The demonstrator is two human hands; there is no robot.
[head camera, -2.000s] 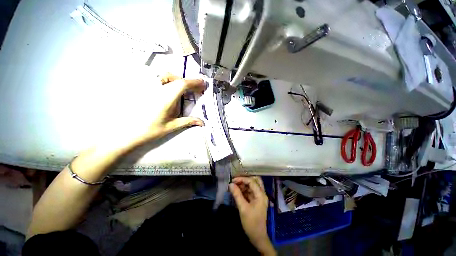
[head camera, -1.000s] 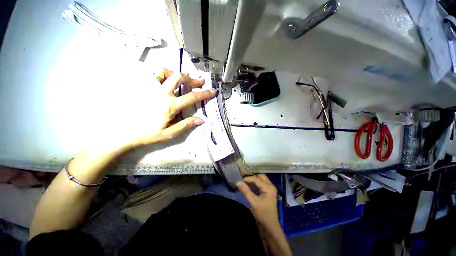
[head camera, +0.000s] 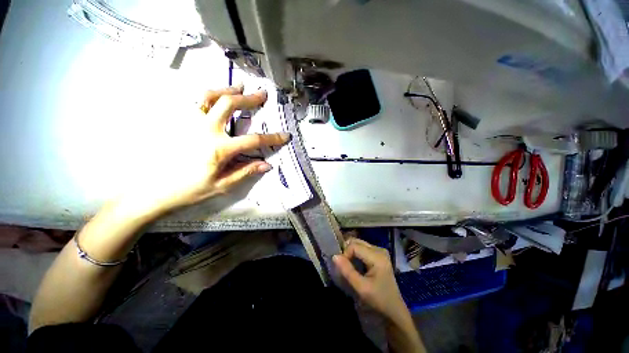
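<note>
A grey curved band point(head camera: 319, 222) with pale edges runs from the presser foot point(head camera: 288, 93) over the table's front edge. A white piece point(head camera: 291, 180) lies on or against it. My left hand point(head camera: 231, 141) lies with fingers spread on the white piece and band beside the foot, pressing rather than gripping. My right hand point(head camera: 362, 272) pinches the band's lower end below the table edge, between thumb and fingers. The needle is too small and blurred to make out.
The machine head point(head camera: 441, 41) crosses the top. Right of the foot are a knurled knob point(head camera: 318, 114), a black pad point(head camera: 354, 100), a slim metal tool point(head camera: 452, 148), red scissors point(head camera: 507, 178) and a clear jar point(head camera: 583, 180). A blue bin point(head camera: 448, 283) sits below. White strips point(head camera: 131, 27) lie upper left.
The view has shifted closer to the machine. My left fingers have spread further along the band. My right hand has moved down and right with the band's end, and more grey band shows.
</note>
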